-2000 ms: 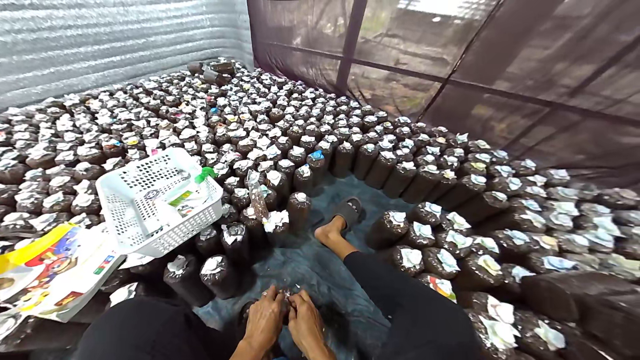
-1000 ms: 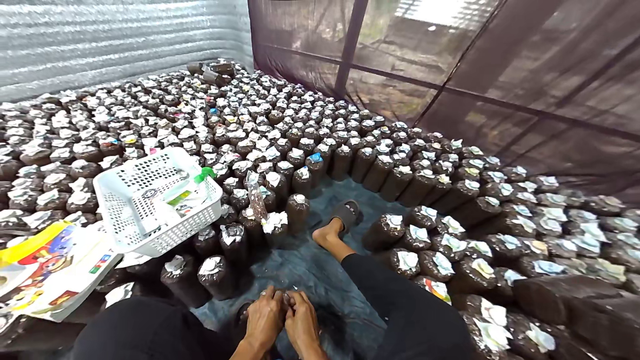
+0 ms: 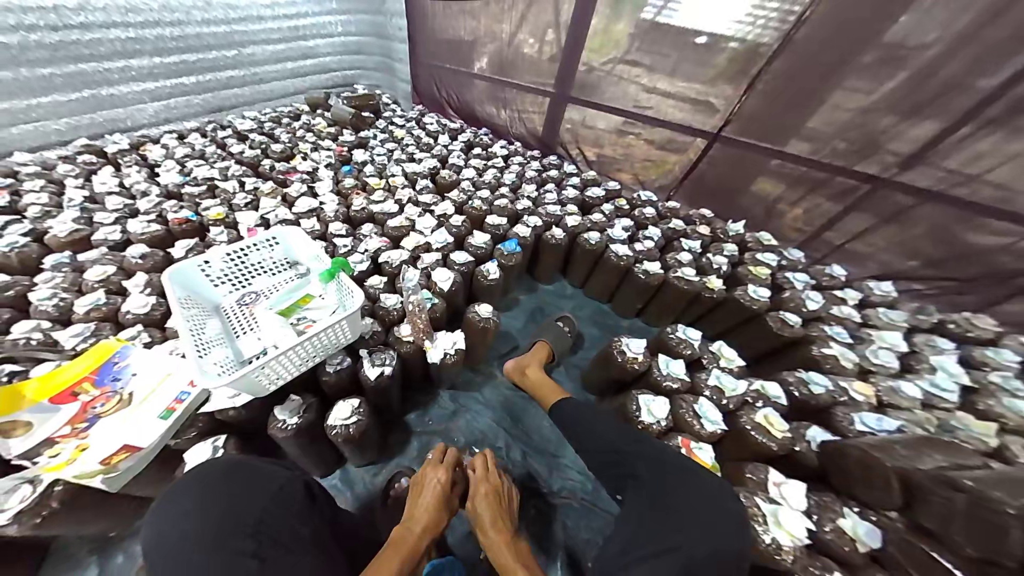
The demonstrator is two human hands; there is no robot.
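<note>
My left hand (image 3: 433,490) and my right hand (image 3: 492,498) are close together at the lower middle, between my knees. Their fingers curl around the top of a dark substrate-filled plastic bag (image 3: 462,478), mostly hidden by the hands. Another dark bag (image 3: 398,490) stands just left of my left hand. Beyond, filled cylindrical bags with paper-covered tops (image 3: 352,430) stand upright. A white perforated plastic basket (image 3: 280,358) rests on bags at the left, holding packets and a spray-type item with a green top (image 3: 334,270).
A stack of printed paper (image 3: 144,416) lies on bags at the left. Packed bags (image 3: 728,380) surround my legs on a dark floor sheet (image 3: 480,416). My sandalled foot (image 3: 544,352) is ahead. A silvery insulated wall (image 3: 200,56) and dark netting (image 3: 800,176) stand behind.
My hands remain together at the bag top, with their fingers shifting slightly. The basket and surrounding bags have not plainly moved.
</note>
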